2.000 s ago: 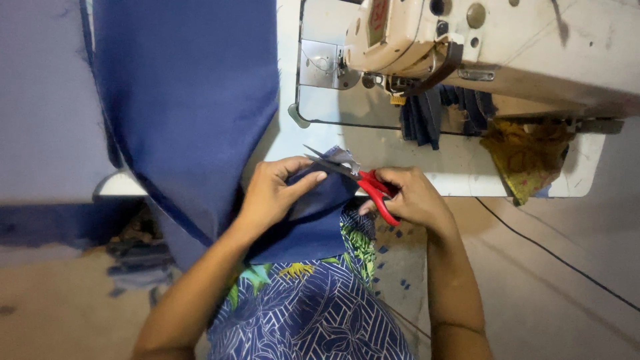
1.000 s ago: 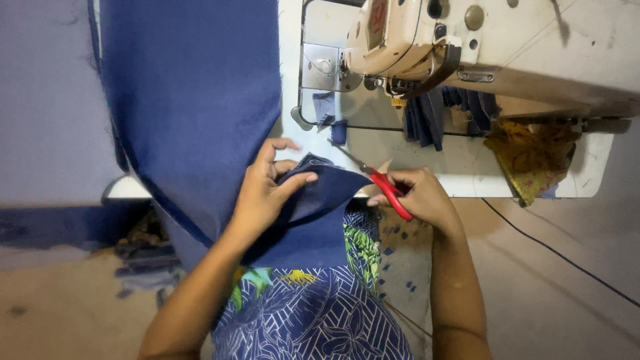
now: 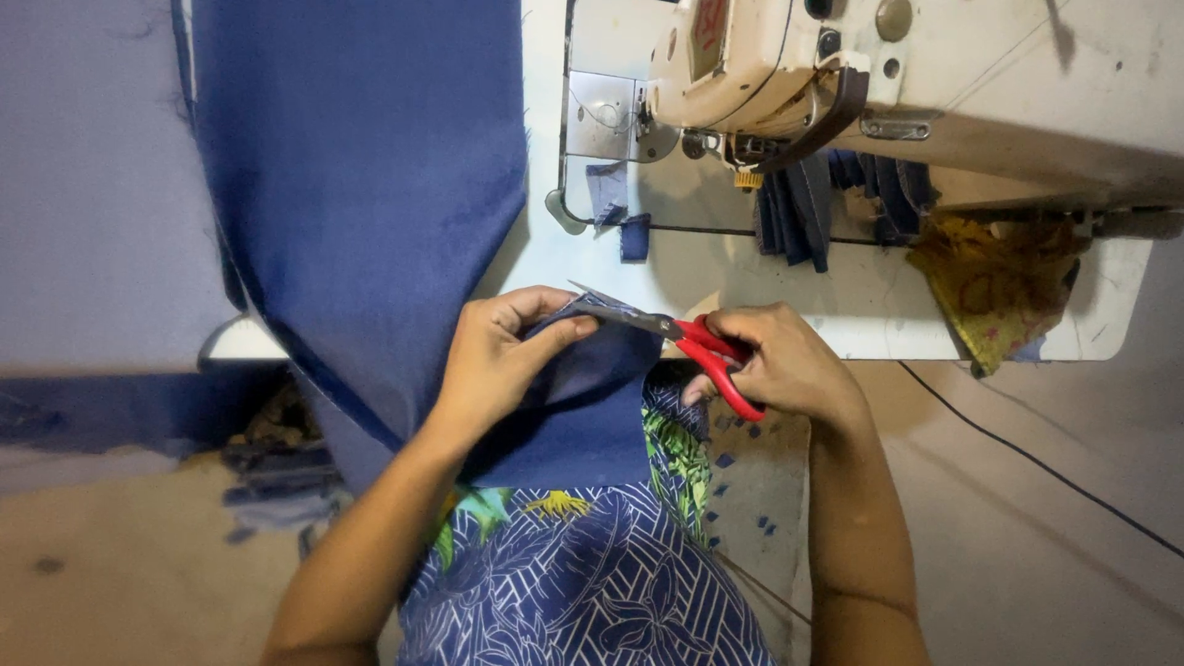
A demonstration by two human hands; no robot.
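Observation:
My left hand pinches the upper edge of a dark blue cloth between thumb and fingers. In my right hand is a pair of scissors with red handles. Their blades lie along the cloth's edge, right beside my left fingertips, with the tips pointing up and left. How far the blades are parted cannot be told. The cloth runs from the top of the view down over the table edge to my lap, where patterned fabric shows. Small blue fabric scraps lie on the table above the scissors.
A sewing machine stands at the upper right of the white table. Folded dark blue pieces lie under its arm, and a yellow cloth hangs over the table edge. A black cable runs down at the right. More scraps are on the floor.
Scraps lie by the machine's plate that the earliest frame does not show there. The scissors were off the cloth's edge a second ago and are now against it, beside my left fingertips.

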